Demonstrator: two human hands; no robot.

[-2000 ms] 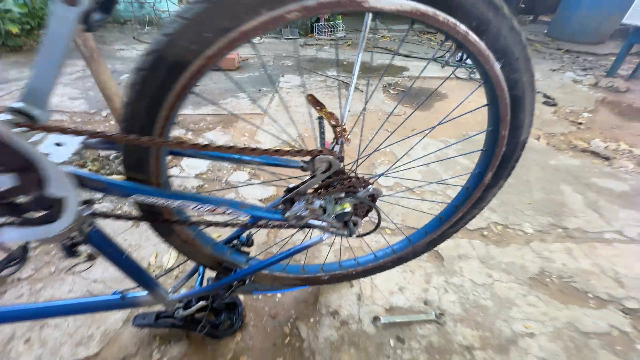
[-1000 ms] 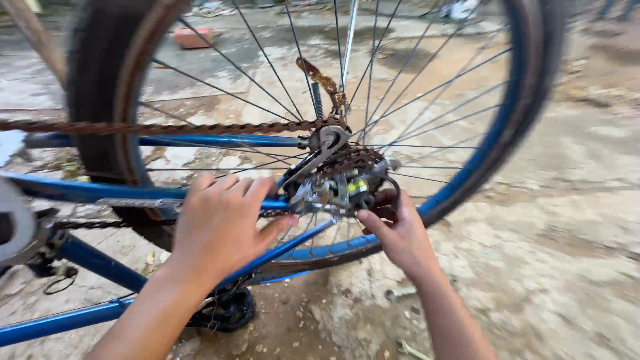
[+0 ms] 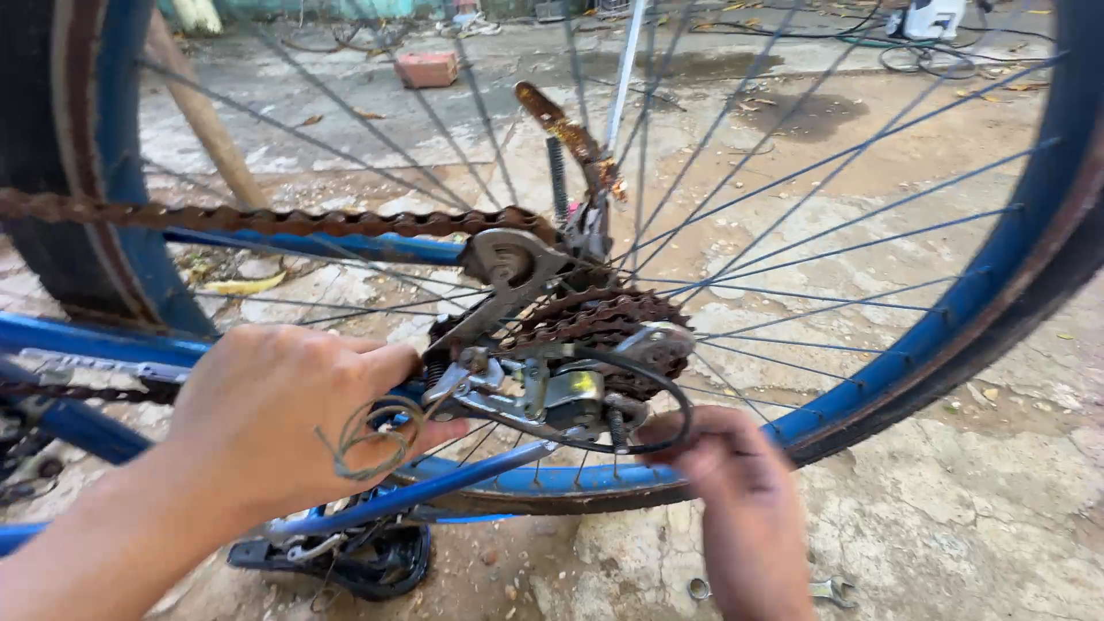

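An upturned blue bicycle frame (image 3: 483, 470) carries a spoked rear wheel with a blue rim (image 3: 914, 362). My left hand (image 3: 293, 414) grips the area at the front of the metal rear derailleur (image 3: 552, 392), its fingertips partly hidden behind it; a coil of thin cable (image 3: 375, 440) hangs over those fingers. My right hand (image 3: 733, 483), somewhat blurred, has its fingers at the black cable housing loop (image 3: 681, 405) behind the derailleur. The rusty chain (image 3: 259, 217) runs to the derailleur cage (image 3: 509, 267) above the rusty sprockets (image 3: 604, 319).
A combination wrench (image 3: 832, 591) lies on the cracked concrete, partly behind my right forearm. A black pedal (image 3: 379, 561) is below the frame. Farther off are a red brick (image 3: 427, 69), a wooden pole (image 3: 207, 121), dark cables (image 3: 811, 33) and a white object (image 3: 931, 19).
Two seconds ago no hands were in view; one second ago both were at the derailleur. My left hand now sits lower against it. The view has moved closer to the hub.
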